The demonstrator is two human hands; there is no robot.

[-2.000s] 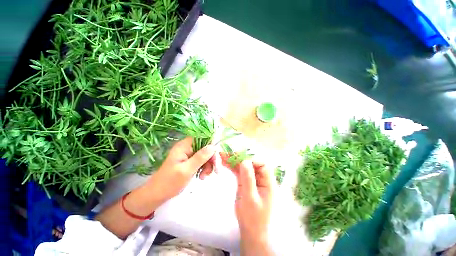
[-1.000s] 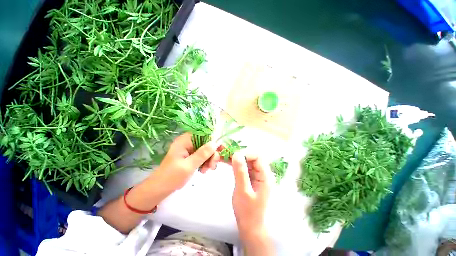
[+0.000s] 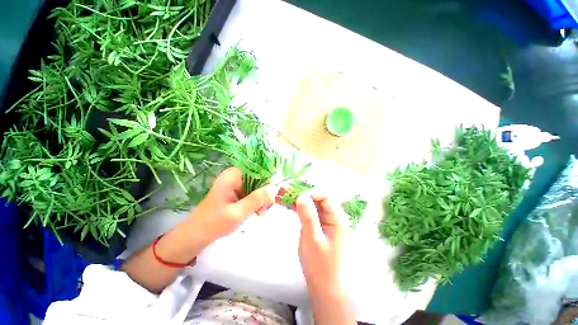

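Observation:
My left hand (image 3: 231, 206) is closed around a held bunch of green leafy stems (image 3: 253, 166), with a sprig between thumb and finger. My right hand (image 3: 320, 232) is beside it on the right, its thumb and finger at a small leaf sprig (image 3: 293, 192) that meets the bunch's sprig; the fingertips partly hide the join. A round glue cap (image 3: 340, 120), bright green inside, sits on a tan cardboard pad (image 3: 364, 149) beyond the hands. A small leaf cluster (image 3: 355, 209) lies just right of my right hand. A dense leaf pile (image 3: 453, 212) is farther right.
Stemmed branches (image 3: 114, 120) fill a black tray (image 3: 212, 35) at left and spill onto the white work sheet (image 3: 272, 266). A white glue bottle (image 3: 526, 136) is beyond the leaf pile. A clear plastic bag (image 3: 539, 254) is at far right. Blue crates (image 3: 57, 270) show lower left.
The view has shifted slightly. Both hands stay close together at the bunch, and the small leaf sprig remains between them. Nothing on the sheet has clearly moved.

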